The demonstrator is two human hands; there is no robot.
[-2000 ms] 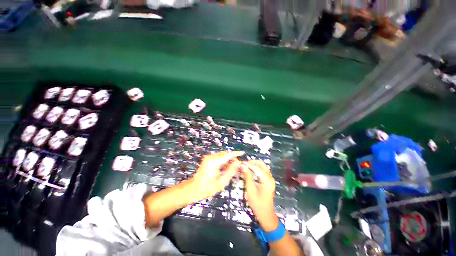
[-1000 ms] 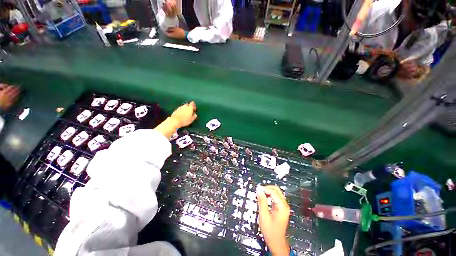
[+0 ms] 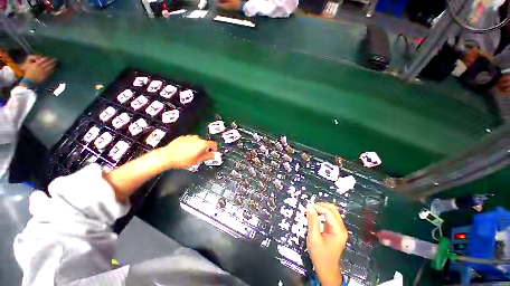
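White squarish housings with dark centres sit in rows in the black tray at left. Several lie loose between it and the clear tray. My left hand, fingers curled, is beside a loose housing at the clear tray's left edge; whether it grips anything is unclear. My right hand is over the clear tray's right part, thumb and fingers close together, with a bright spot at the tips; a held part cannot be made out. Small coppery parts are heaped in the clear tray, with small pale parts beside them.
A syringe with reddish contents and a green fitting lies at right by a blue box. A slanting metal post stands beyond. A loose housing lies behind the clear tray. Another person's hand is at far left.
My hands have parted, the left reaching to the loose housings. A loose housing behind the clear tray no longer shows. The view has shifted, so the trays appear further right.
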